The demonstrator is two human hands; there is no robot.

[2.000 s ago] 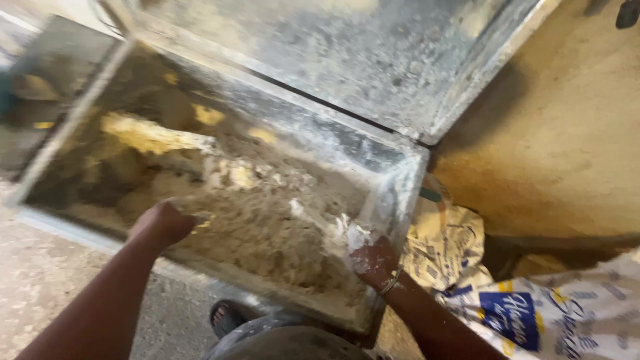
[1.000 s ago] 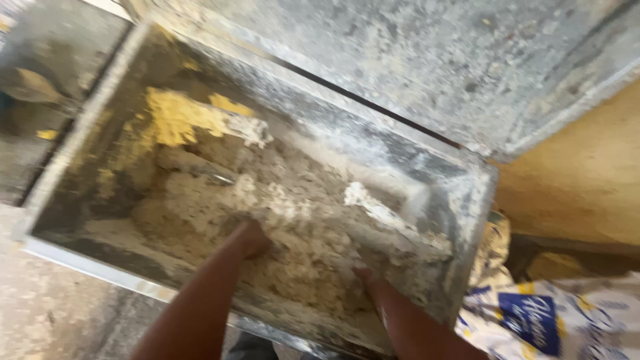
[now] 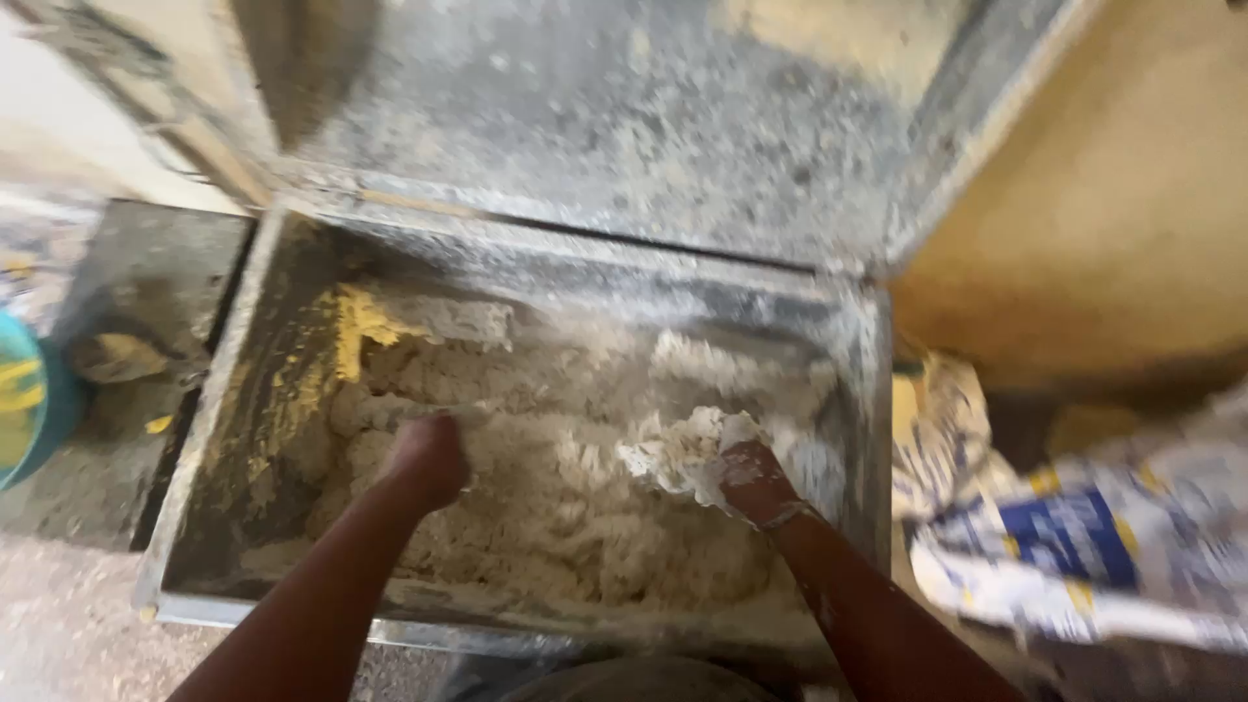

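A large metal bin holds a mass of crumbly, floury dough, with a yellow patch at its upper left. My left hand is closed over the left middle of the dough; a thin handle-like thing shows beside it, too blurred to name, and whether the fingers grip it cannot be told. My right hand, coated in white flour paste, grips a ragged lump of wet dough over the right side of the bin.
The bin's raised metal lid leans back behind it. A teal bucket with yellow contents stands at the left on a dark slab. Printed flour-type sacks lie at the right by a yellow wall.
My right hand, down in the dough a second ago, is now up with a lump in it. My left hand has moved to the left part of the dough.
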